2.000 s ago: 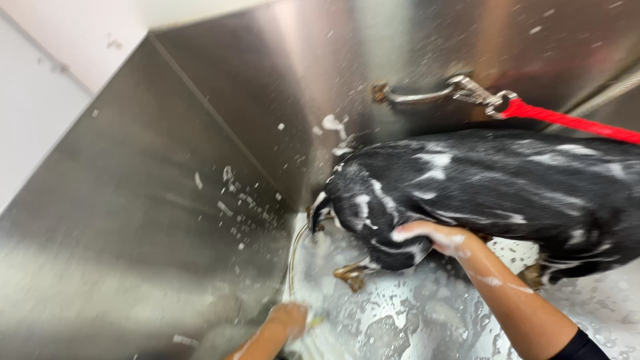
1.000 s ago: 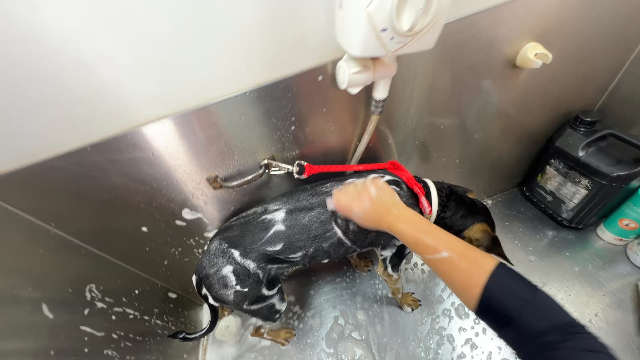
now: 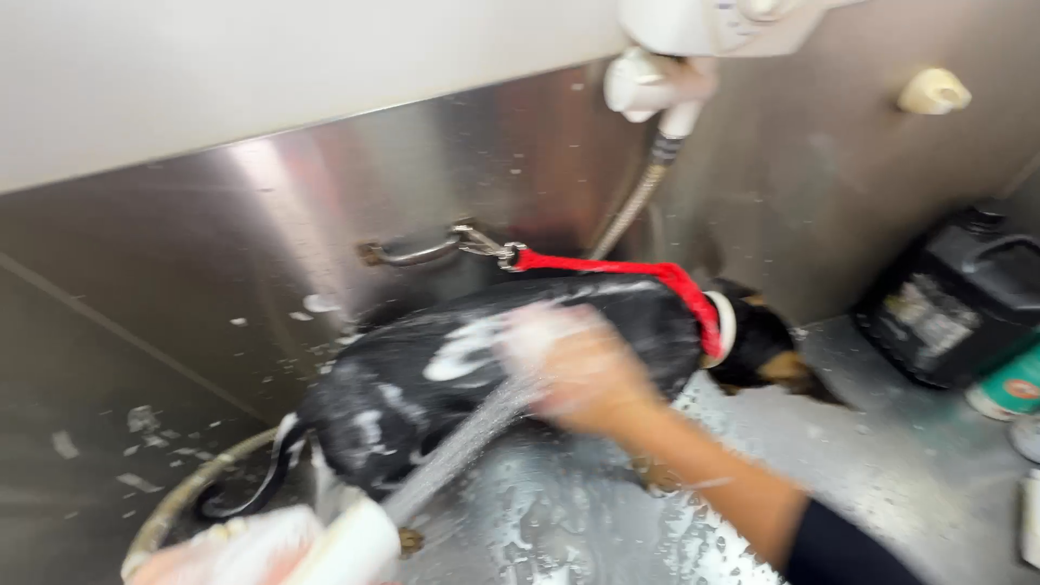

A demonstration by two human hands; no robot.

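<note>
A black dog with tan markings, streaked with suds, stands in a stainless steel tub, its head to the right. Blurred by motion, my right hand lies at the dog's back and side with lather about the fingers. At the bottom left my left hand grips a white shower head, partly cut off by the frame. A spray of water runs from it toward my right hand. The dog wears a white collar and a red lead clipped to a metal wall handle.
A white shower unit with a hose is on the back wall, near a cream holder. At the right stand a black plastic jug and a green bottle. The hose also loops behind the dog's tail.
My left hand, out of view one second ago, now shows at the lower left with the spraying shower head. My right hand remains at the dog's back, where more lather now shows.
</note>
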